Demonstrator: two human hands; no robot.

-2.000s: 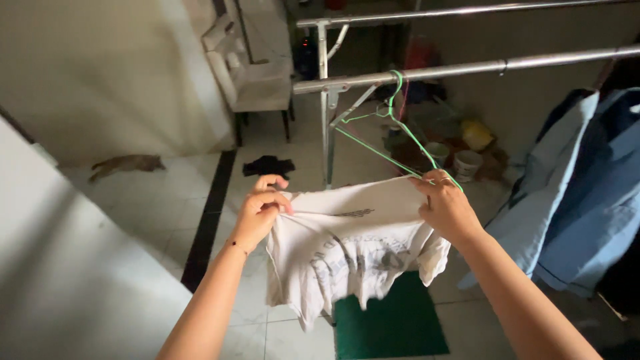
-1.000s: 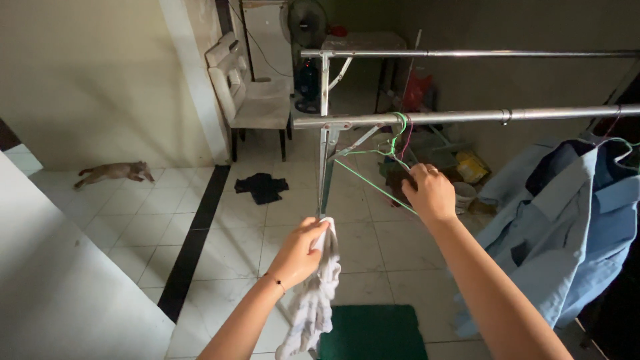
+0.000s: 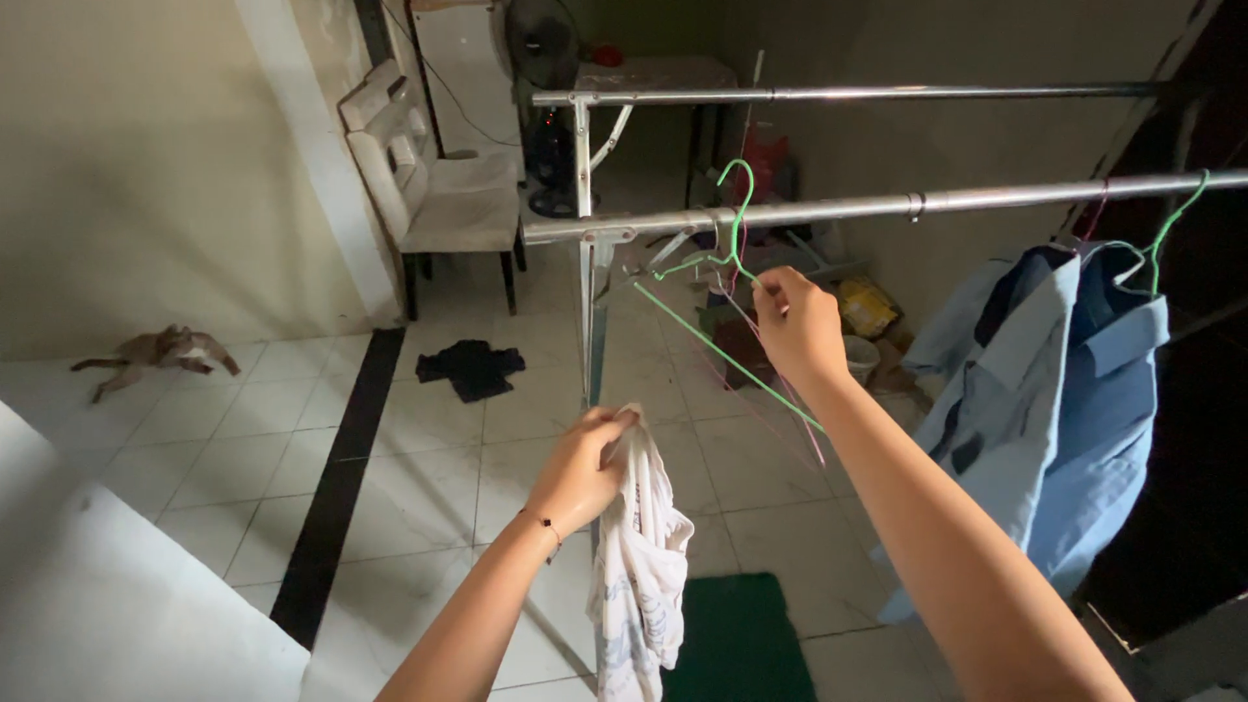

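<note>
My left hand [image 3: 590, 466] pinches a white printed garment [image 3: 643, 575], which hangs down bunched below it. My right hand [image 3: 801, 327] grips the shoulder of a green wire hanger [image 3: 726, 356]. The hook of this hanger stands above the front metal rail [image 3: 838, 210] of a clothes rack, off the rail as far as I can see. Pinkish and pale hangers dangle from the rail just behind it. Light blue garments [image 3: 1043, 390] hang on hangers at the right.
A chair [image 3: 463, 205] and an electric fan [image 3: 541, 44] stand at the back. On the tiled floor lie a dark cloth [image 3: 471, 369], a green mat [image 3: 736, 634] and a cat [image 3: 161, 353]. A white surface [image 3: 127, 595] edges the lower left. The rear rail [image 3: 877, 94] runs behind.
My right hand has let go of the white garment and taken the green hanger, whose hook has risen above the rail. The garment, earlier spread between both hands, now hangs from the left one.
</note>
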